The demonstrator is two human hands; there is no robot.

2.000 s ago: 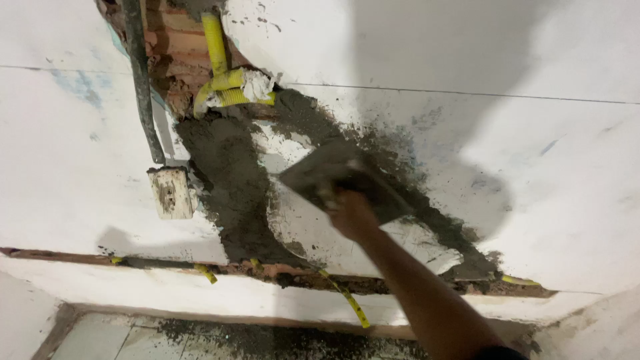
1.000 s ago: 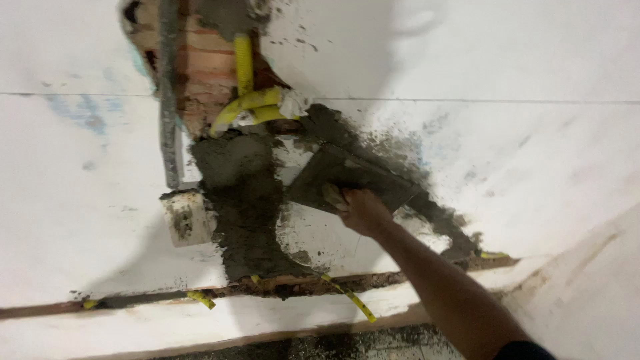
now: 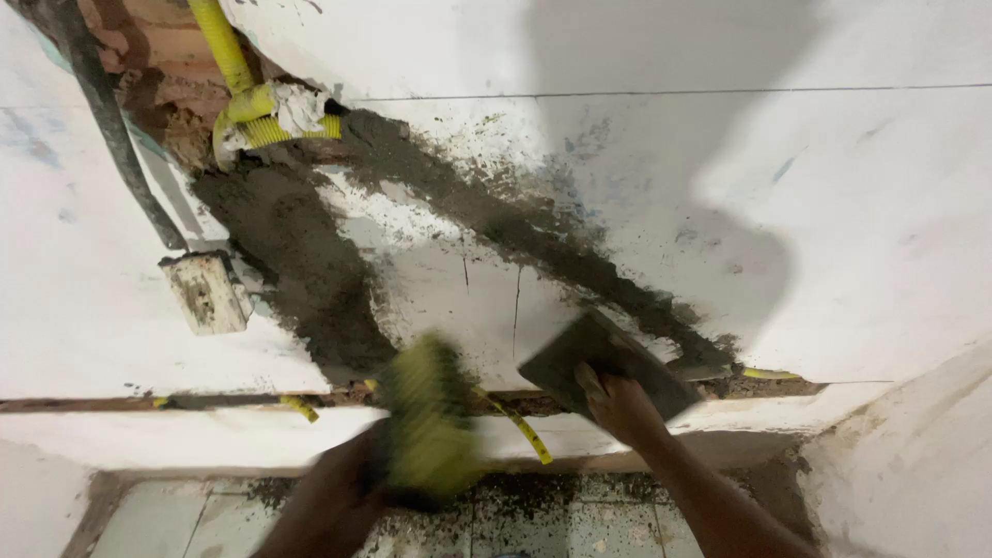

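My right hand [image 3: 624, 407] is closed on the handle of a plasterer's float [image 3: 597, 356], whose flat, mortar-smeared blade lies against or close to the lower wall. My left hand [image 3: 376, 465] is dark and blurred at the lower middle, holding a blurred yellow-green object [image 3: 434, 426] that I cannot identify. Above the float, a diagonal band of grey mortar [image 3: 535, 232] runs across the white wall. A broader mortar patch [image 3: 298, 256] fills the wall left of centre. Yellow corrugated conduit [image 3: 225, 54] with white material around its joint sits in the exposed brick opening.
A dirty white electrical box cover [image 3: 205, 294] hangs below a dark grey pipe [image 3: 116, 139]. Short yellow conduit ends [image 3: 531, 438] stick out of a horizontal groove low in the wall. Mortar crumbs lie on the floor tiles [image 3: 519, 515]. A side wall [image 3: 914, 457] stands at right.
My left hand has come into view with the yellow-green object. The float in my right hand has moved down from the diagonal mortar band toward the lower groove.
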